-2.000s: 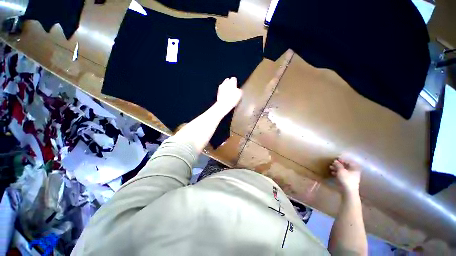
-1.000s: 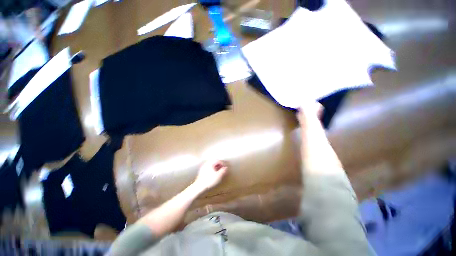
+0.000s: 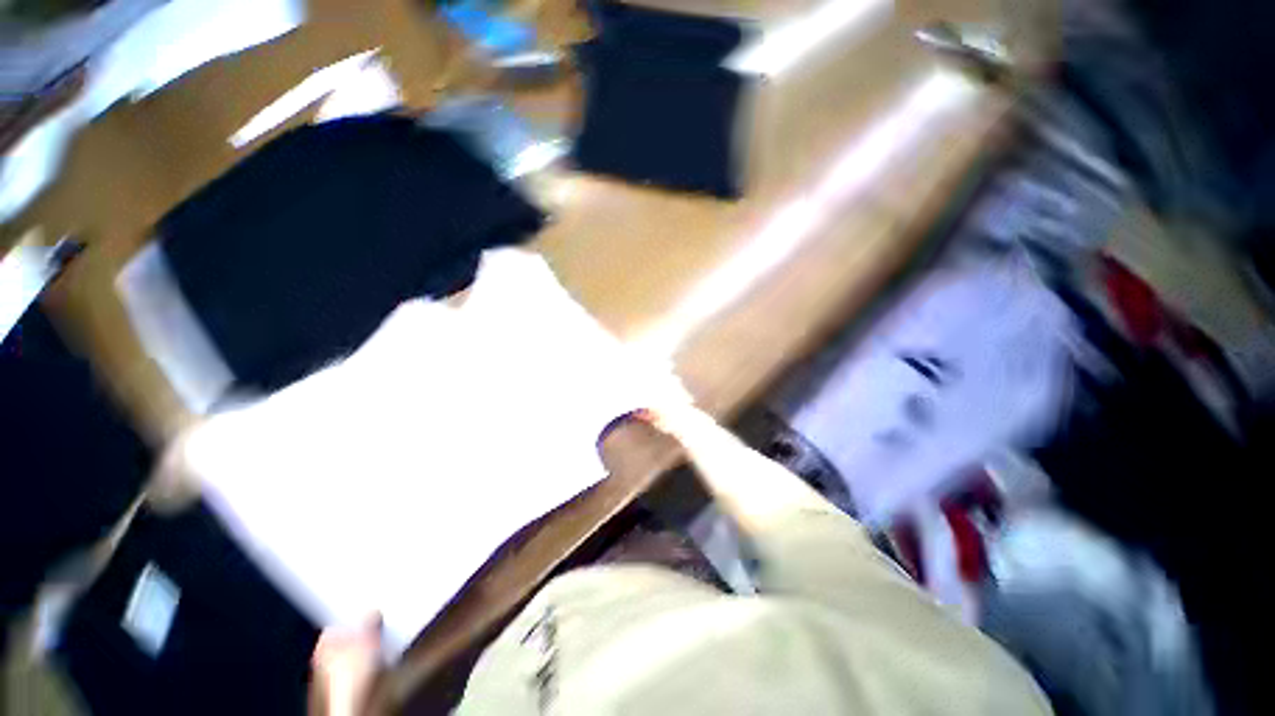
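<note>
A large white panel-shaped sheet (image 3: 406,434) lies across the middle, in front of a dark cloth stack (image 3: 322,238). My right hand (image 3: 678,420) is shut on the sheet's right edge, beside a notch. My left hand (image 3: 347,671) is at the sheet's near left corner, cut off by the bottom edge; blur hides whether it grips. A second dark stack (image 3: 664,105) lies uncovered at the far side. A dark panel (image 3: 210,616) with a small white ticket (image 3: 151,610) is at the near left.
The brown table's near edge (image 3: 839,266) runs diagonally to the upper right. Beyond it are heaped scraps (image 3: 965,546) and a pale sheet (image 3: 937,371). A blurred blue object (image 3: 490,28) and white pieces are at the far side. More dark cloth (image 3: 56,434) is at far left.
The view has turned right. The white sheet has come off the far dark stack toward me, with my right hand on it. My left hand has moved to its near left corner.
</note>
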